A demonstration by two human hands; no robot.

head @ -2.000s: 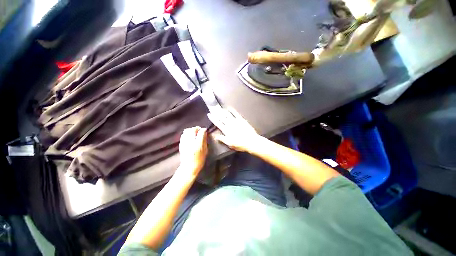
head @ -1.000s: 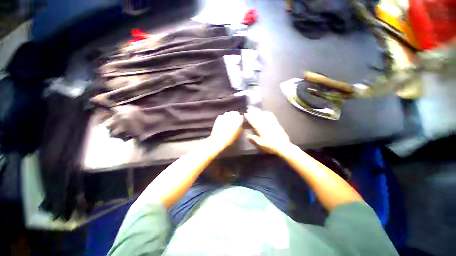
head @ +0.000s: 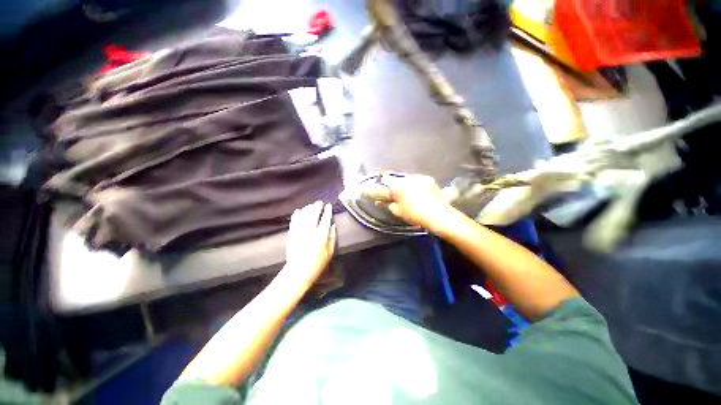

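Note:
Dark brown garment pieces point(head: 198, 150) lie side by side on the grey table, with pale patches point(head: 308, 115) at their right ends. My right hand point(head: 413, 199) is closed around the handle of the steam iron point(head: 379, 213), whose pointed tip is at the right end of the nearest piece. My left hand point(head: 310, 236) lies flat with fingers together on the front edge of that piece, left of the iron. I cannot tell whether it grips cloth.
A twisted pale hose point(head: 443, 91) runs from the top to the iron. A black cloth heap point(head: 462, 28) is at the back, a red basket point(head: 632, 32) at the far right. Red bits point(head: 320, 22) lie behind the pieces. Dark cloth point(head: 22, 277) hangs at left.
My right hand has left the cloth edge and taken hold of the iron, which is now beside the nearest piece. My left hand stays at the cloth's front edge. The view has shifted.

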